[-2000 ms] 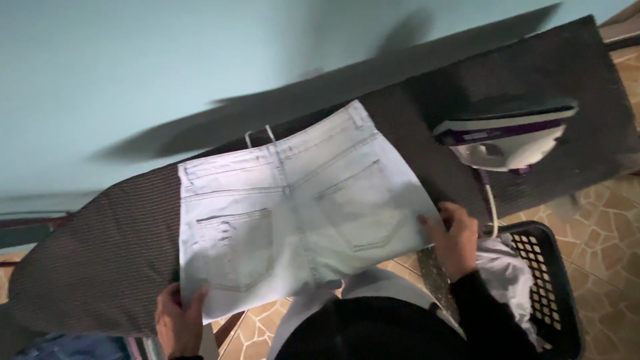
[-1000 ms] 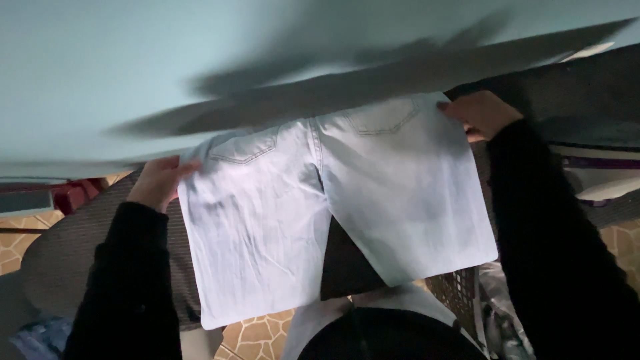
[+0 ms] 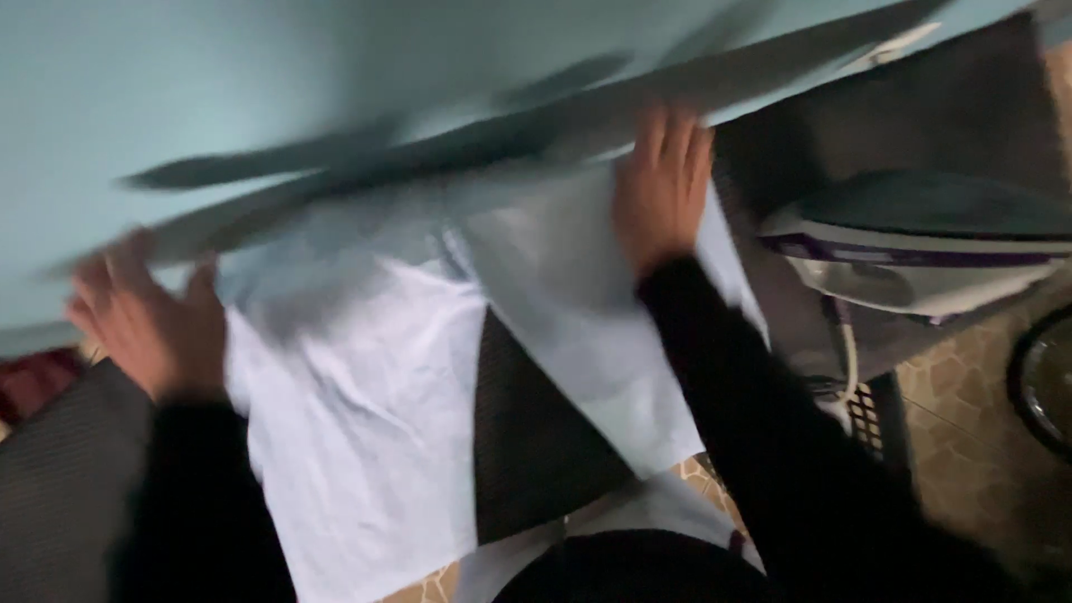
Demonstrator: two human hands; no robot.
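Note:
Light-blue denim shorts (image 3: 360,402) lie spread over a dark ironing board (image 3: 544,427), their legs toward me and their upper part at the wall side. My left hand (image 3: 155,322) is beside the upper left edge of the denim, fingers apart and blurred; whether it touches the cloth is unclear. On the upper right part of the shorts rests my right hand (image 3: 666,188), fingers stretched toward the wall and nothing seen gripped. To the right, a white and purple clothes iron (image 3: 913,251) lies on its side on the board, its dark soleplate facing the wall.
A pale blue wall (image 3: 251,75) runs along the board's far edge. The iron's cord (image 3: 850,356) hangs down near a black plastic basket (image 3: 888,419). A dark round rim (image 3: 1038,385) shows at the right, above the tiled floor. Something red (image 3: 38,385) is at the far left.
Two seconds ago the pockets faced up with the waistband at the wall; now the legs reach toward me. My hands have released the edges they held one second ago.

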